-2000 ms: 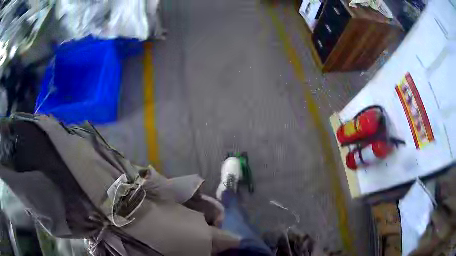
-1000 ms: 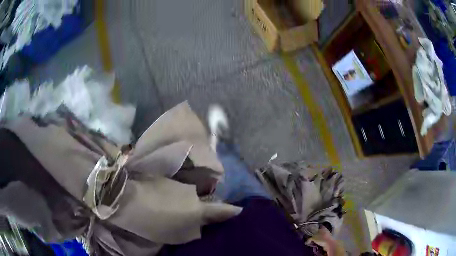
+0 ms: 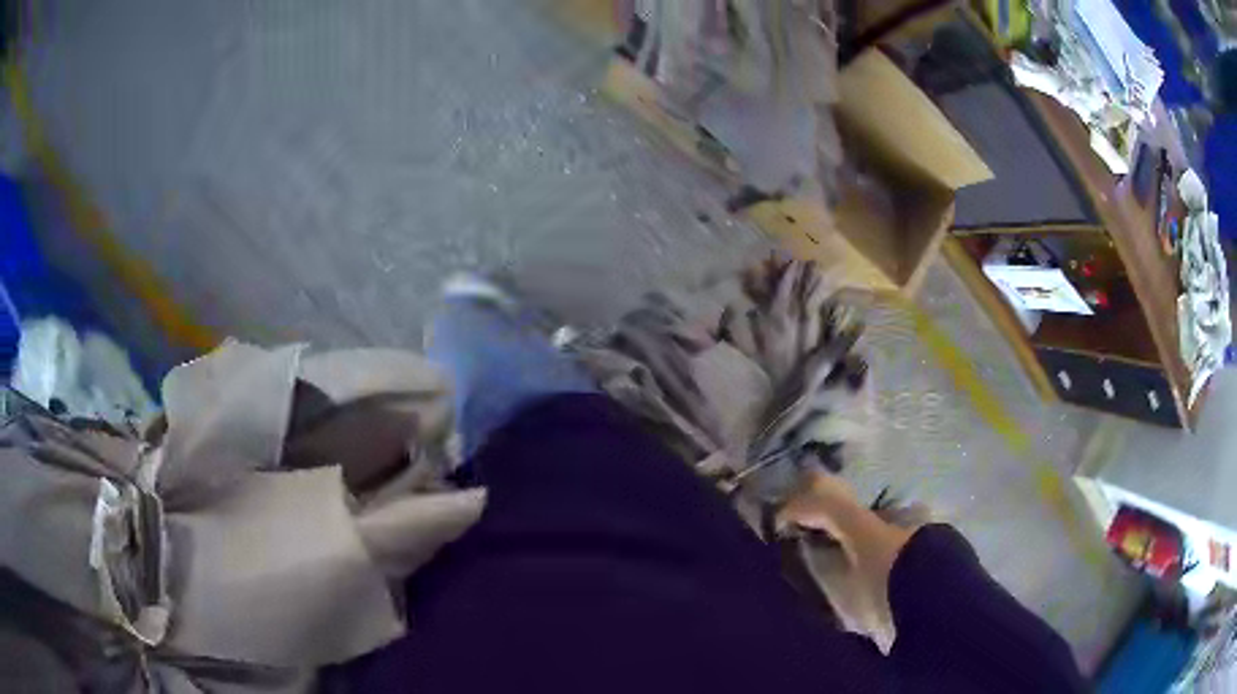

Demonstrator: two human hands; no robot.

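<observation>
A tied bundle of taupe cloth pieces point(image 3: 271, 563) is at the lower left, gathered by a pale cloth tie, its edges fanned out. My left hand is not visible; the bundle may hide it. My right hand point(image 3: 848, 522) is at the lower right, closed on a second bundle of taupe cloth point(image 3: 733, 373), whose ends fan out ahead of the hand. A flap of cloth hangs below the hand. The picture is blurred.
A wooden desk with dark drawers point(image 3: 1106, 386) stands at the right, beside an open cardboard box point(image 3: 902, 176). More taupe cloth point(image 3: 753, 95) is at the top. Red fire extinguishers point(image 3: 1146, 540) are at the right edge. A yellow line point(image 3: 990, 407) crosses the grey floor.
The view has turned right. The blue bin has moved off to the left edge, and the desk and box have come closer. My right hand and its bundle have come into clear view.
</observation>
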